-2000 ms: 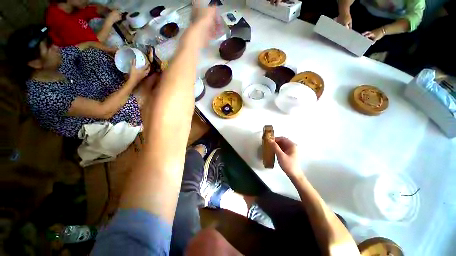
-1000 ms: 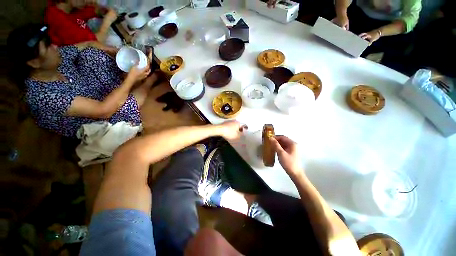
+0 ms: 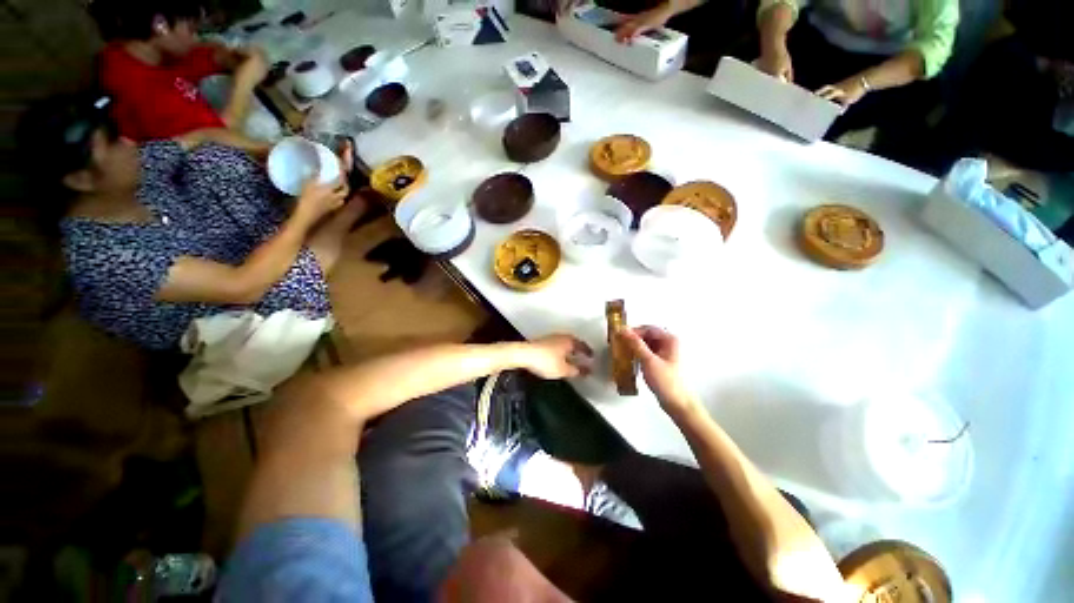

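My right hand (image 3: pixel 658 363) holds a round yellow-brown carved piece (image 3: pixel 620 348) upright and edge-on over the near table edge. My left hand (image 3: pixel 562 356) is just left of the piece, fingers bent towards it, with a small gap between. Its fingertips are blurred, so I cannot tell whether they hold something small. Beyond them stand a yellow-brown dish (image 3: pixel 526 259) with a dark square inside, a clear round cup (image 3: pixel 595 227) and a white tub (image 3: pixel 674 240). The face of the held piece is hidden.
More carved discs (image 3: pixel 842 236) and dark brown round pieces (image 3: pixel 503 197) stand on the white table. A large translucent tub (image 3: pixel 913 448) with a thin dark stick is at right. An open carton (image 3: pixel 999 247) holds pale plastic. A seated person (image 3: pixel 194 253) at left holds a white bowl.
My left hand has come back from the far side of the table to beside the held piece and is now slightly lower. My right hand keeps its hold. The view has shifted slightly.
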